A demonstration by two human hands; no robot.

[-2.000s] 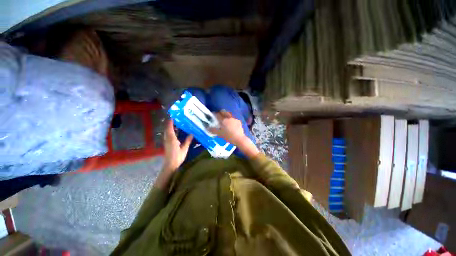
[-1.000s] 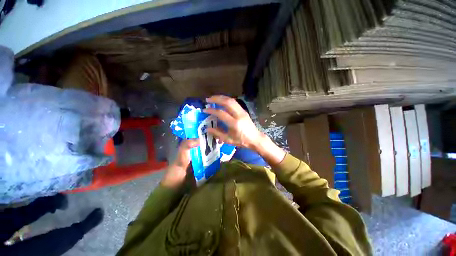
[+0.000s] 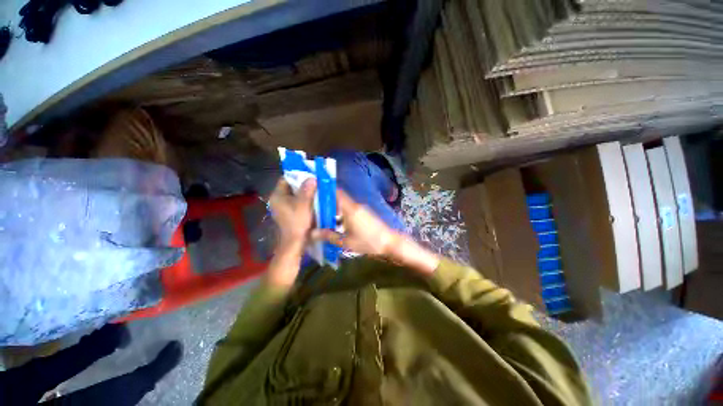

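Note:
A blue-and-white retail box (image 3: 327,198) stands on edge over my lap, its narrow blue side facing up. My left hand (image 3: 293,212) holds it from the left, together with a white-and-blue piece (image 3: 296,165) whose edge sticks out at the top; I cannot tell if that is a flap or other boxes. My right hand (image 3: 363,230) is on the box's right side with its fingers against it, slightly blurred. The printed front is turned away from view.
An open brown carton (image 3: 503,242) with a row of blue boxes (image 3: 547,254) and pale closed cartons (image 3: 621,214) stand at the right. Flattened cardboard (image 3: 587,87) is stacked above them. A white table (image 3: 103,55) holds black cables (image 3: 38,20). A red stool (image 3: 218,238) and another person (image 3: 79,238) are at left.
The box has turned from showing its printed front to standing on edge. My right hand has moved down from its top to its right side. The view has shifted, showing more of the table.

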